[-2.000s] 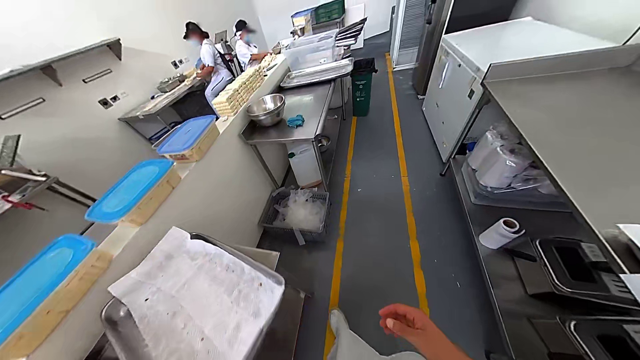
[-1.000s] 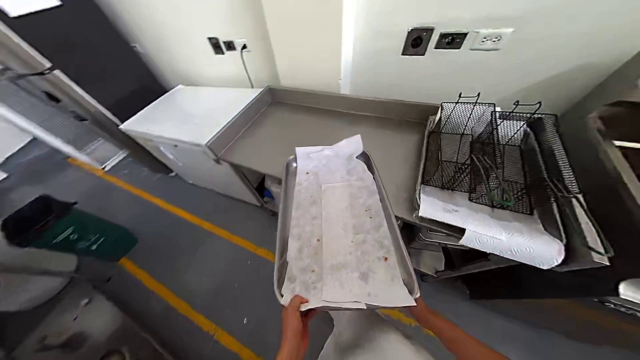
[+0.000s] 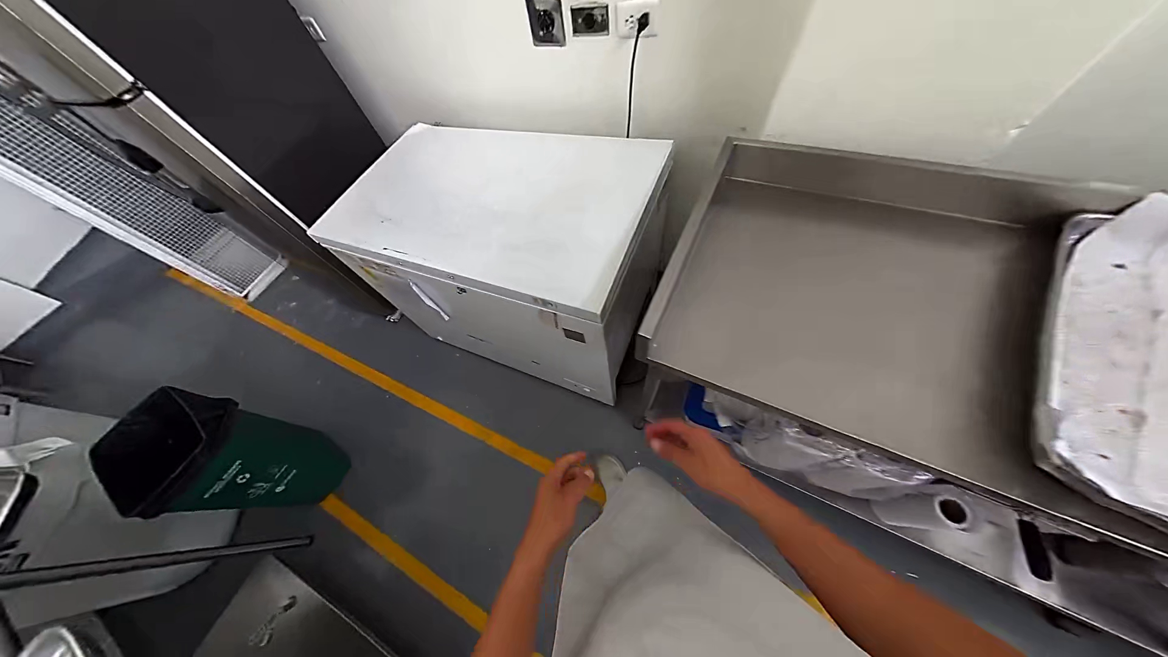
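Observation:
My left hand (image 3: 561, 493) is in front of my body above the floor, fingers loosely curled, holding nothing. To its right, my right hand (image 3: 698, 456) hangs empty near the front edge of the stainless steel table (image 3: 821, 310), its fingers bent and a bit blurred. A metal sheet tray (image 3: 1049, 392) lies on the table at the far right, covered by a stained white paper liner (image 3: 1109, 365). The frame's edge cuts off part of the tray. Neither hand touches it.
A white chest freezer (image 3: 502, 210) stands left of the table. A green bin with a black liner (image 3: 265, 461) is at left, near yellow floor lines (image 3: 411, 397). Under the table, a shelf holds plastic bags (image 3: 803, 447) and a roll (image 3: 954, 511). A metal bar (image 3: 155, 564) juts in at lower left.
Both hands have let go of the lined tray they held one second ago; a lined tray now lies on the table at right. The view has swung left toward the freezer.

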